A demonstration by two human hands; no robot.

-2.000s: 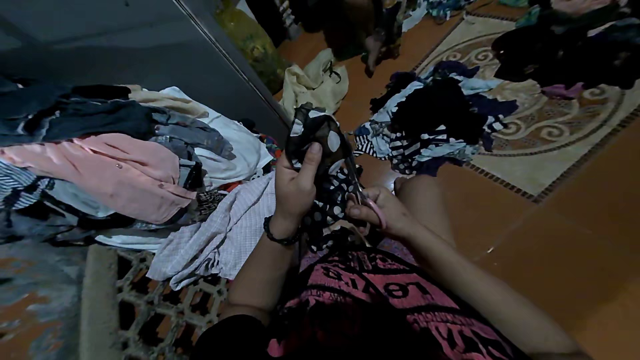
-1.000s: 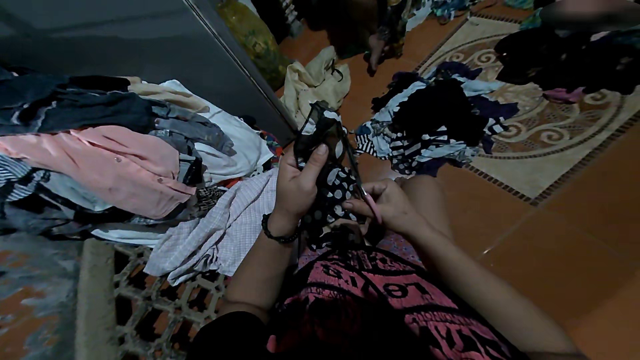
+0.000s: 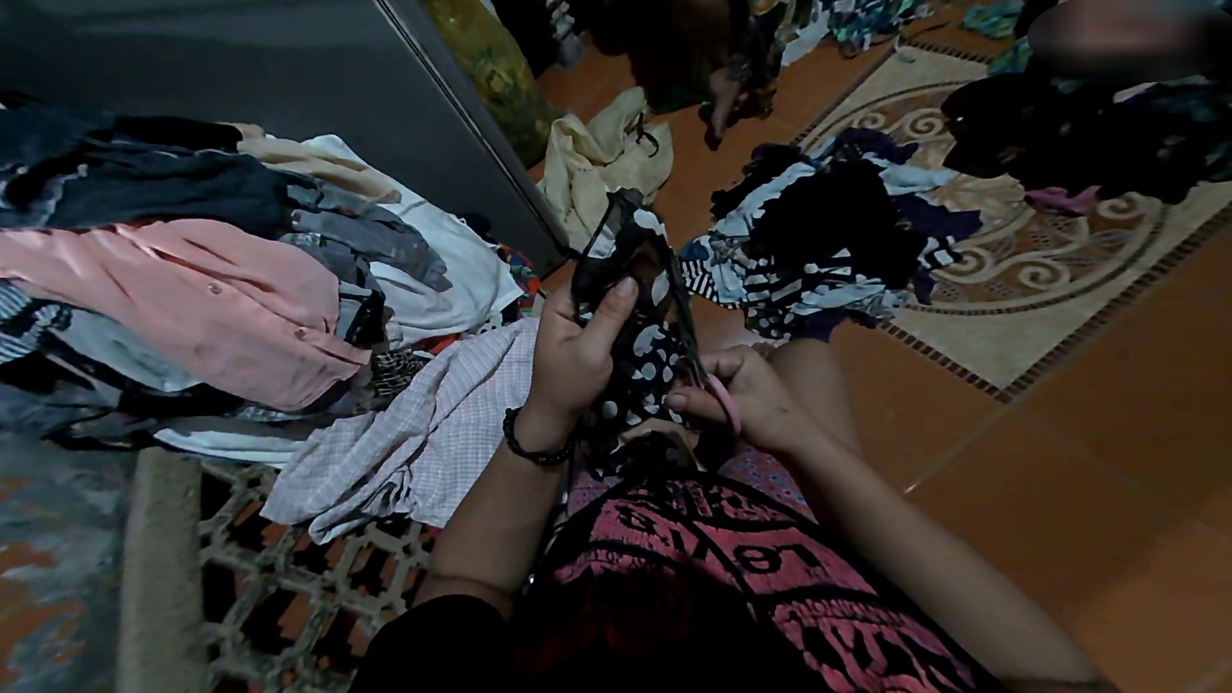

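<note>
My left hand (image 3: 582,351), with a dark bracelet at its wrist, grips a black fabric with white polka dots (image 3: 645,361) in front of my lap. The thumb lies on top of the cloth. In my right hand (image 3: 746,395) is a pair of scissors with a pink handle (image 3: 724,402). The blades run up along the right edge of the dotted fabric; how far apart they are is hard to tell in the dim light.
Heaped clothes lie at the left, with a pink shirt (image 3: 207,298) and a checked cloth (image 3: 423,433). A cream cloth (image 3: 611,159) and a pile of dark and striped cloths (image 3: 828,226) lie on the tiled floor (image 3: 1078,500). Another person's foot (image 3: 722,101) shows behind.
The upper part of the dotted fabric has changed shape in my left hand, its folds lying differently. Both hands remain in about the same place.
</note>
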